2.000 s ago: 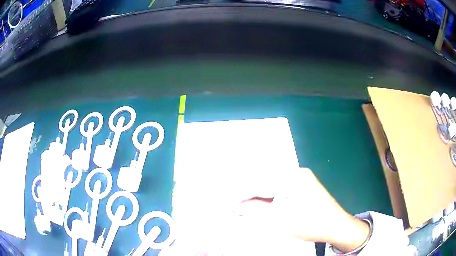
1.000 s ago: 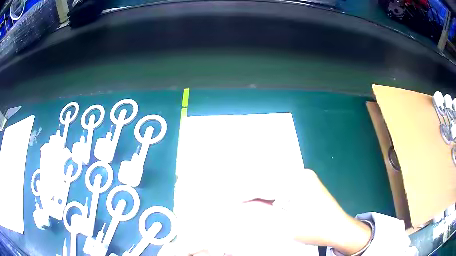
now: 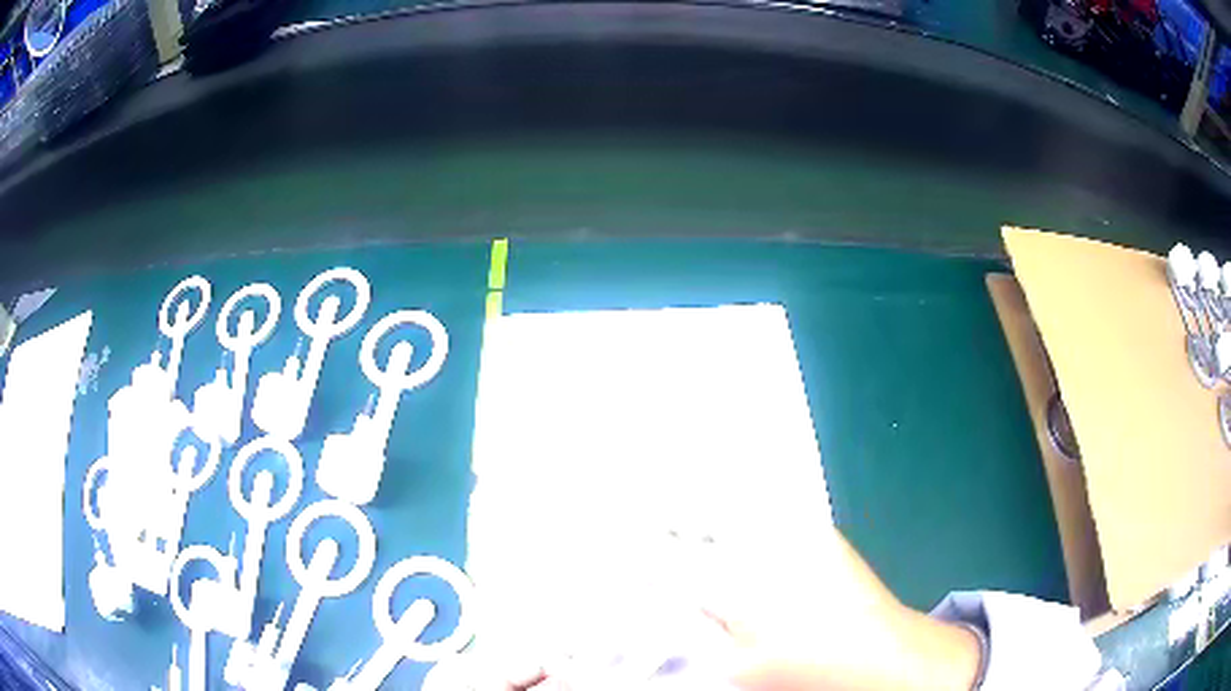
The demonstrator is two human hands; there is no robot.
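Note:
A white work mat lies in front of me, badly overexposed. My right hand reaches in from the lower right over the mat's lower part, its fingers washed out; a faint pale, greyish shape shows near the fingertips, but what it is and whether it is gripped cannot be told. Only a small piece of my left hand seems to show at the bottom edge, also washed out. White ring-and-stem parts lie in rows on the green surface left of the mat, rings pointing away from me.
A yellow-green tape strip runs up from the mat's left edge. A second white sheet lies at far left. Tan cardboard stands at the right, with pale-headed parts on it. A dark conveyor belt crosses behind the bench.
My right hand has moved down toward the bottom edge and its pose has changed. The rows of parts on the left look the same.

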